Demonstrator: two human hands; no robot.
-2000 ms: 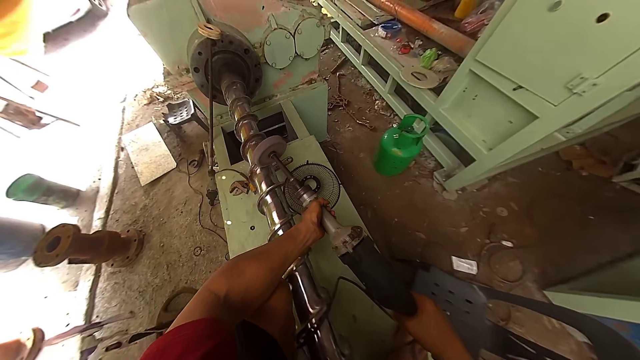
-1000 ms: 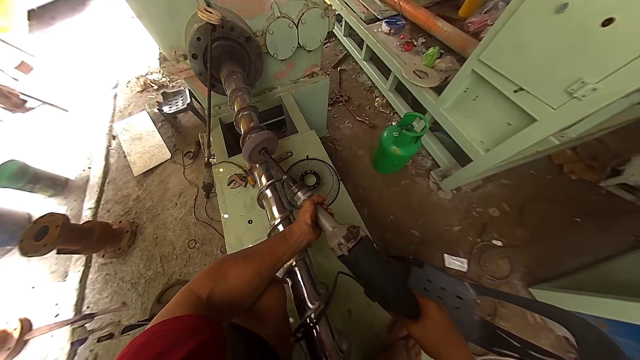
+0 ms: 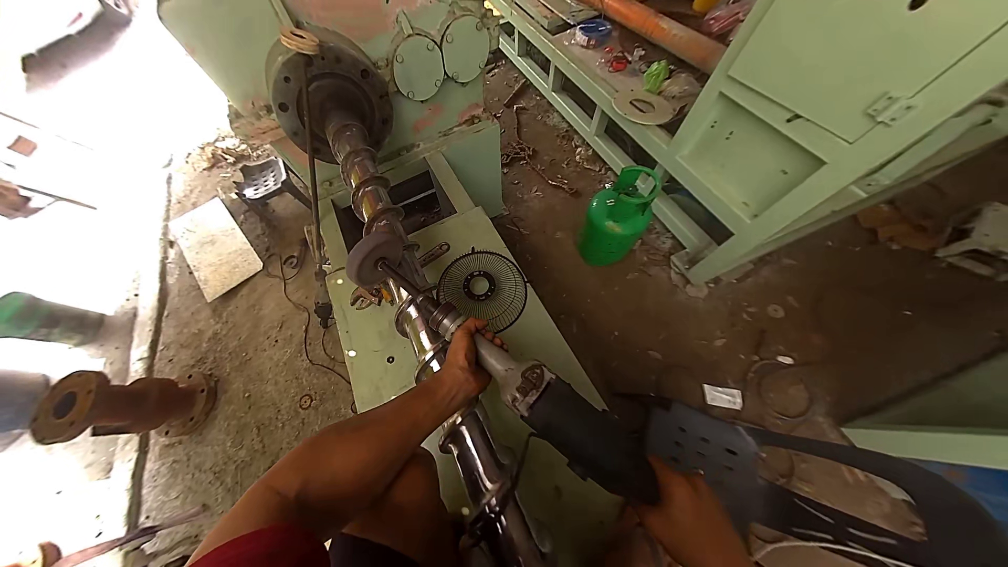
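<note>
A long straight grinder (image 3: 583, 425) lies slantwise across the view. My left hand (image 3: 468, 362) is closed round its metal neck, and my right hand (image 3: 685, 504) grips the rear of its dark body. The round grinding wheel (image 3: 373, 258) on its spindle is against or just above a shiny metal screw shaft (image 3: 480, 449); contact cannot be told. The shaft runs from a dark bolted flange (image 3: 287, 87) down past my left arm. Beneath it is a pale green metal base (image 3: 551, 354), bearing a round fan with a wire guard (image 3: 482, 290), a wrench (image 3: 433, 253) and an adjustable wrench (image 3: 365, 298).
A green gas cylinder (image 3: 610, 228) stands right of the base, beside a green steel frame (image 3: 701, 189). At the left are a rusty flanged pipe (image 3: 130, 405), a flat board (image 3: 216, 248) and a cable (image 3: 305, 335). A dark plastic chair (image 3: 701, 449) is beside my right hand.
The grinding wheel has moved a little up the screw shaft, away from me, compared with the earliest frame. Both hands keep their hold on the grinder.
</note>
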